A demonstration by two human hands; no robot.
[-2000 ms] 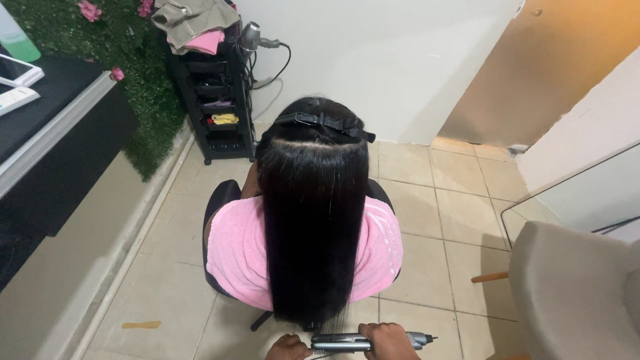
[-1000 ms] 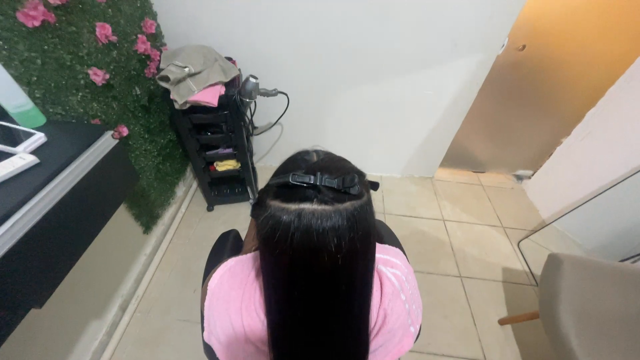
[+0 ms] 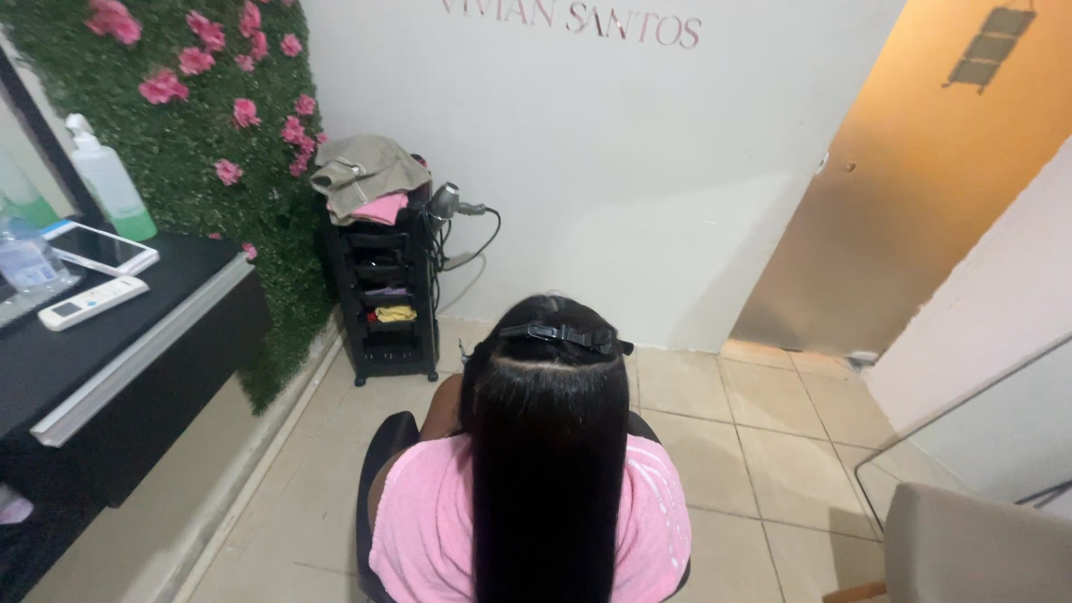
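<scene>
Neither of my hands shows at this moment. A person seen from behind sits in a black chair, with long straight dark hair hanging down the back and out of the lower edge of the view. Black hair clips hold the upper section on top of the head, above a parting that runs across. A pink towel lies over the person's shoulders. The ends of the hair are hidden below the frame.
Left stands a black counter with a spray bottle, a white tablet-like device and a remote control. Ahead are a black trolley and a hair dryer. A beige chair stands at the lower right.
Two seconds ago both hands were at the hair ends with a flat iron; they are now out of view. The view has tilted upward.
</scene>
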